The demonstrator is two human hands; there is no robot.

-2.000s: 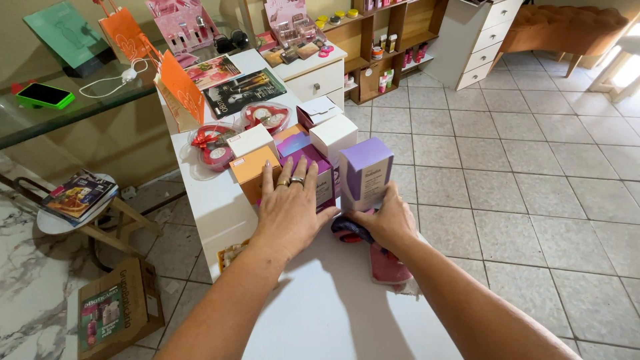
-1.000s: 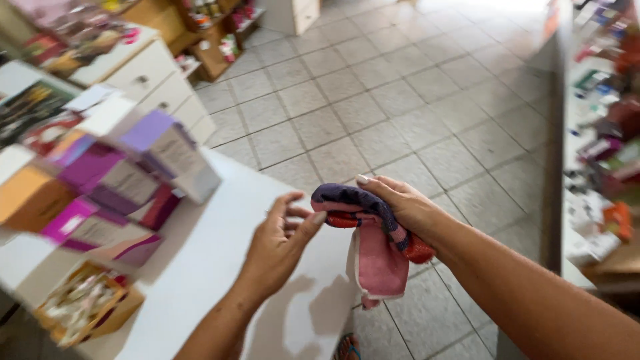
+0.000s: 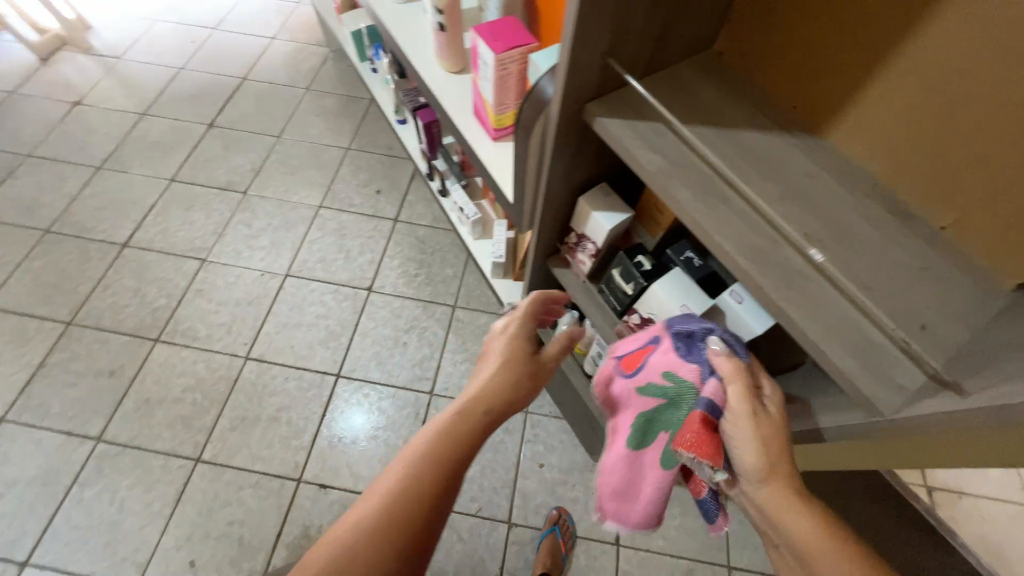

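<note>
A pink patterned cloth (image 3: 648, 432) with green, red and purple shapes hangs bunched from my right hand (image 3: 752, 416), thumb on top of its purple part. My left hand (image 3: 520, 352) is empty, fingers apart and slightly curled, to the left of the cloth and in front of the lower shelves. Beyond both hands stands a grey-brown wooden shelf unit (image 3: 720, 176); its upper board shows bare wood. Under that board are a white box (image 3: 602, 214), a black box (image 3: 624, 282) and other small boxes, partly hidden by the cloth.
White shelves (image 3: 496, 164) farther off hold a pink box (image 3: 500, 76), a bottle (image 3: 448, 36) and several small products. Grey floor tiles (image 3: 264, 280) spread to the left. A foot in a blue flip-flop (image 3: 556, 540) shows at the bottom. A wooden stand's legs (image 3: 48, 32) appear at top left.
The view has swung far right, from the white table with boxes to the shelf unit. My right hand has picked up the cloth that lay on the table; my left hand has left the boxes.
</note>
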